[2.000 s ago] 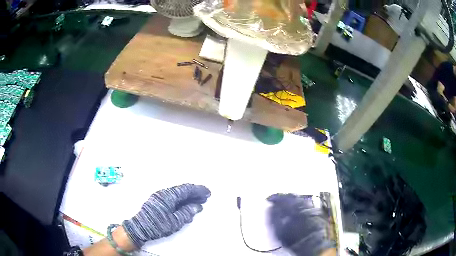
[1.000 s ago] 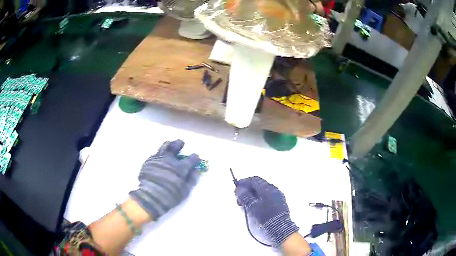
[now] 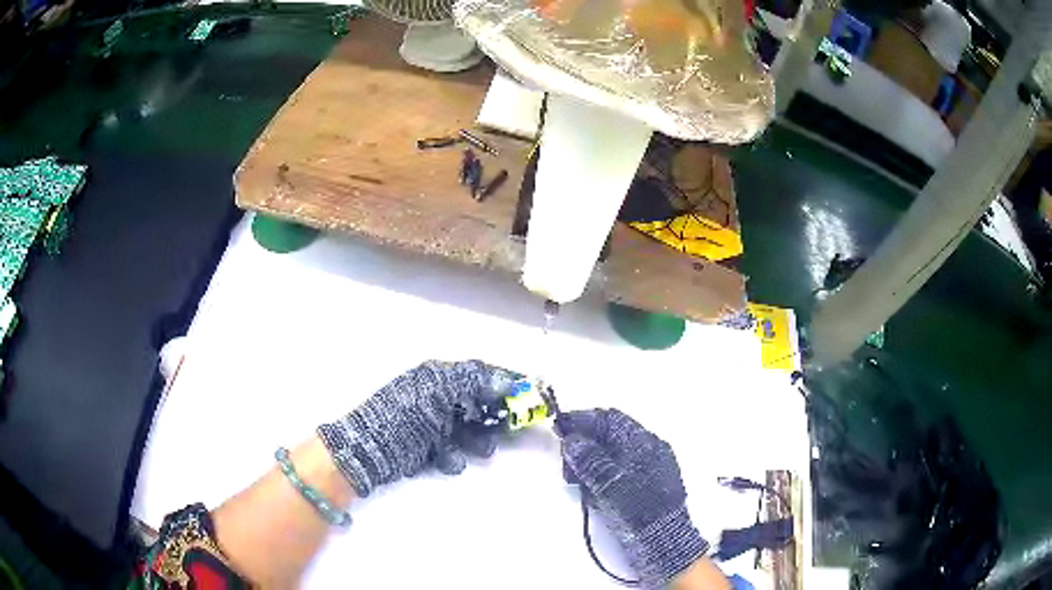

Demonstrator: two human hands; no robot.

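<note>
My left hand (image 3: pixel 421 417), in a mottled grey knit glove, holds a small circuit board (image 3: pixel 527 406) by its left side; its yellow and blue components face up. My right hand (image 3: pixel 629 478), in a matching glove, grips a thin black cable (image 3: pixel 588 537) near its end. The cable's end is at the board's right edge; whether it touches is too small to tell. The cable curves down below my right hand. Both hands are over the white sheet (image 3: pixel 346 317), below the small tip (image 3: pixel 550 311) under the white column (image 3: pixel 583 190).
A wooden stand (image 3: pixel 369 138) on green feet holds small black cylindrical parts and a yellow item (image 3: pixel 698 236). A slanted grey post (image 3: pixel 923 219) rises at right, beside a black cable pile (image 3: pixel 911 484). A brown strip (image 3: pixel 779 524) lies near the sheet's right edge. A board stack (image 3: pixel 35 219) is at left.
My left hand has lifted and turned the board, now showing its yellow and blue components. My right hand has brought the cable end to the board. Earlier, the board lay on the sheet at left.
</note>
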